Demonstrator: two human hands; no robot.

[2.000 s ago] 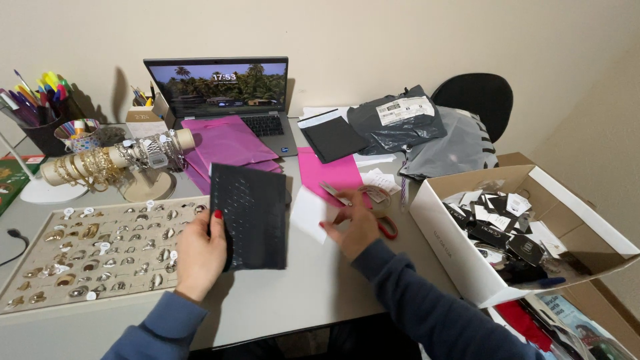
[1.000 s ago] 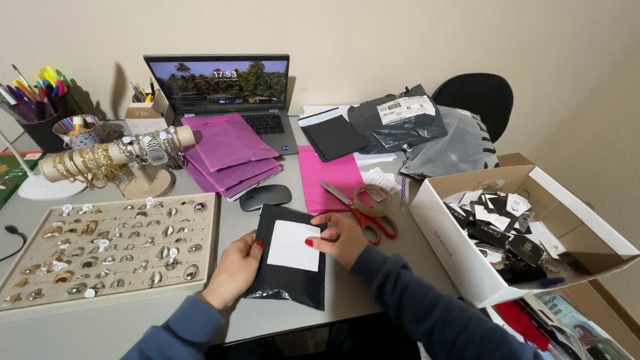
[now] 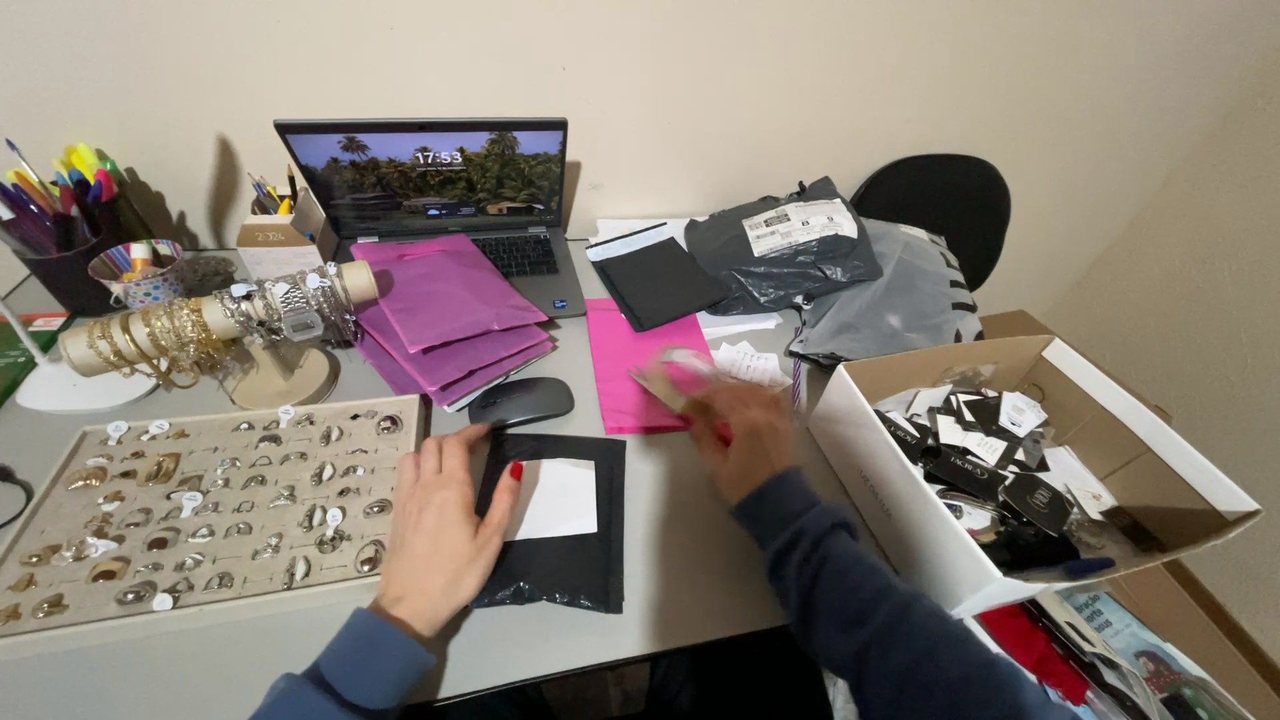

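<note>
My left hand [image 3: 440, 525] rests on the left side of a black padded mailer [image 3: 560, 575], which lies flat near the desk's front edge. A blank white paper [image 3: 558, 500] lies on the mailer, with my left thumb on its left part. Over the right end of a bright pink envelope [image 3: 625, 385], my right hand [image 3: 740, 430] is blurred and closed around scissors [image 3: 660, 393]; a roll of tape [image 3: 690, 362] is beside or in it, and the blur hides the exact hold. A grey mouse [image 3: 521, 401] sits just above the mailer.
A ring tray [image 3: 240, 590] and a bracelet stand [image 3: 285, 378] are at the left. Purple envelopes [image 3: 450, 300] overlap the laptop [image 3: 555, 270]. Black mailers [image 3: 655, 280] and a grey plastic bag [image 3: 880, 300] lie at the back. An open cardboard box [image 3: 870, 480] with tags stands at the right.
My right hand has moved from the white paper to the scissors and tape, which lay on the desk a second ago. My left hand has shifted onto the mailer's left side; the mailer was held up earlier.
</note>
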